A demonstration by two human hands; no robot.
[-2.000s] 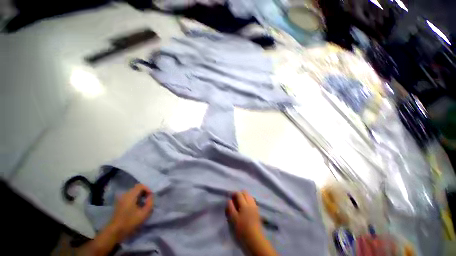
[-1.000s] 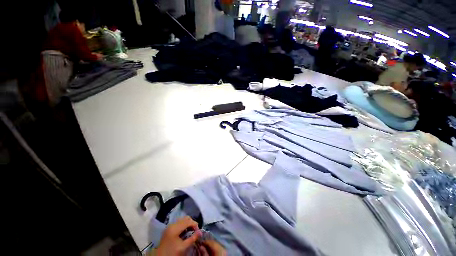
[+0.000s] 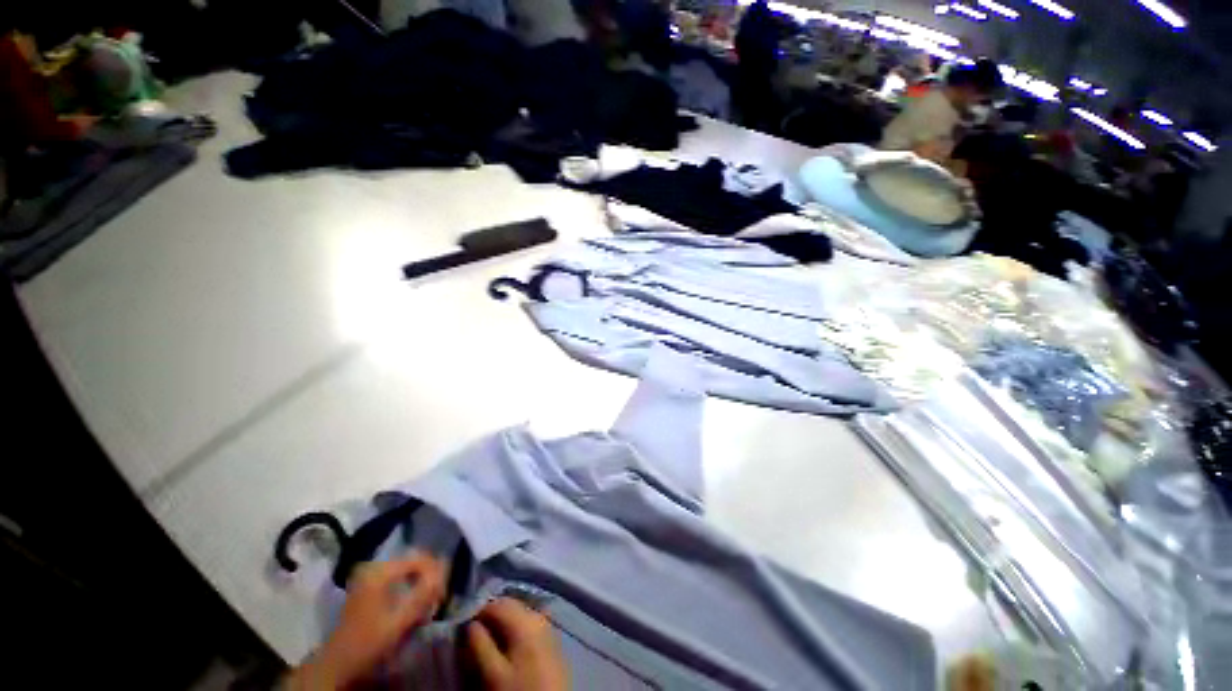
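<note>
A light blue-grey shirt (image 3: pixel 730 581) lies on the table nearest me, its collar at the left and one sleeve stretched away across the table. A black hanger (image 3: pixel 311 536) shows its hook at the neck. My left hand (image 3: pixel 388 614) is at the front opening just below the collar, fingers bent on the fabric. My right hand (image 3: pixel 518 648) pinches the front edge beside it, a little to the right. Both hands are slightly blurred and cut off by the bottom edge. The fingertips and any button between them cannot be made out.
A second blue-grey shirt (image 3: pixel 730 317) on a hanger lies beyond, with a dark brush-like bar (image 3: pixel 484 249) to its left. Dark clothes (image 3: pixel 446 95) are heaped at the far side. Clear plastic bags (image 3: pixel 1027 365) and long white strips (image 3: pixel 1007 506) lie at the right. A person (image 3: pixel 932 115) is in the background.
My right hand has moved left up the shirt since two seconds ago. The hands were close together one second ago and are now a little apart. The view has swung about.
</note>
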